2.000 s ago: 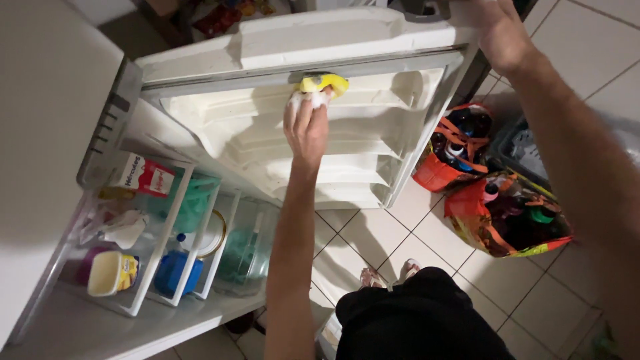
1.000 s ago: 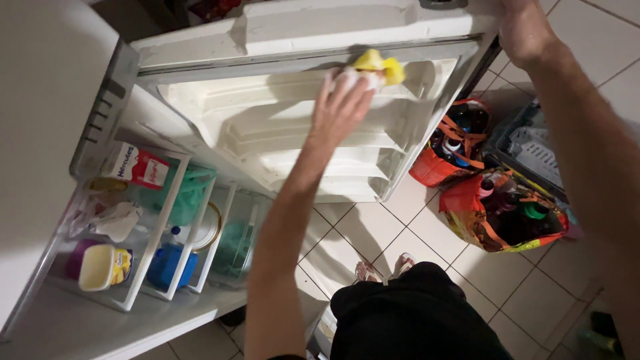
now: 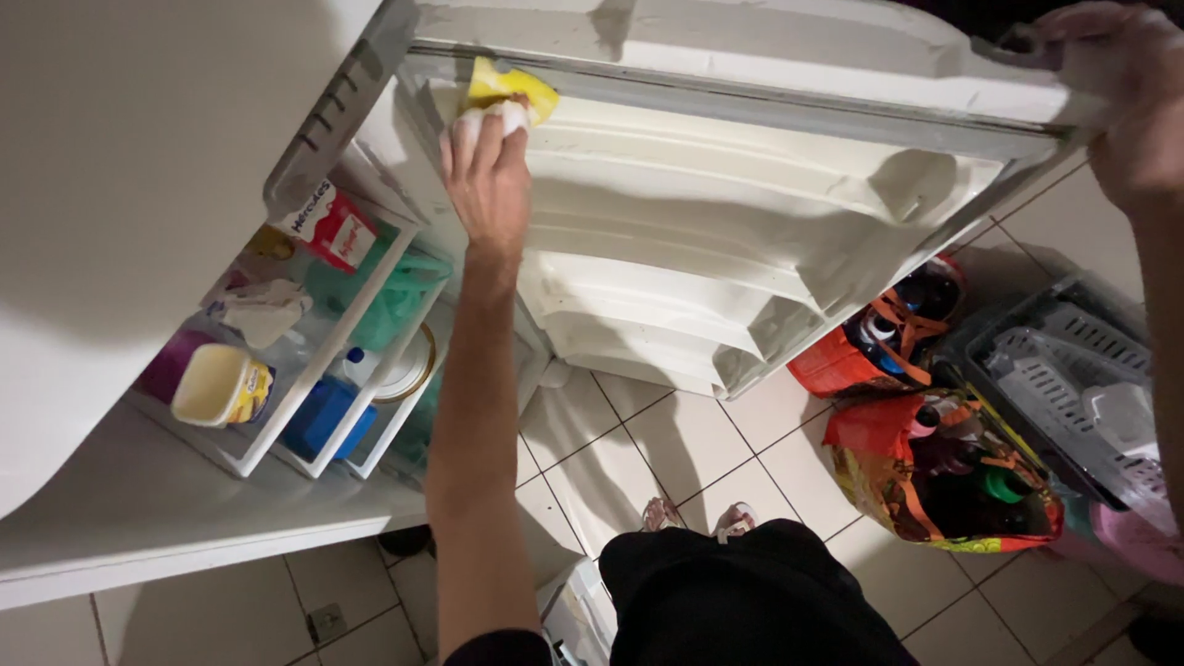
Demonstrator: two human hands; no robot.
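Observation:
My left hand [image 3: 487, 176] presses a yellow sponge [image 3: 507, 90] with white foam on it against the upper left of the inner side of an open refrigerator door [image 3: 684, 194], by the grey door seal [image 3: 740, 104]. The door's moulded shelf ridges lie just below the sponge. At the upper right, my right hand [image 3: 1124, 102] is at the outer corner of the door; its fingers are blurred and dim, so its hold is unclear.
The refrigerator shelves [image 3: 324, 347] at left hold a red and white carton [image 3: 333, 225], a yellow tub [image 3: 222, 387] and a blue container [image 3: 328, 418]. On the tiled floor at right stand two bags of bottles [image 3: 934, 472] [image 3: 856, 347] and a black crate [image 3: 1064, 388].
My left hand has moved left along the door's upper edge with the sponge, from near the middle of the door to its left end. My right hand stays at the door's right corner.

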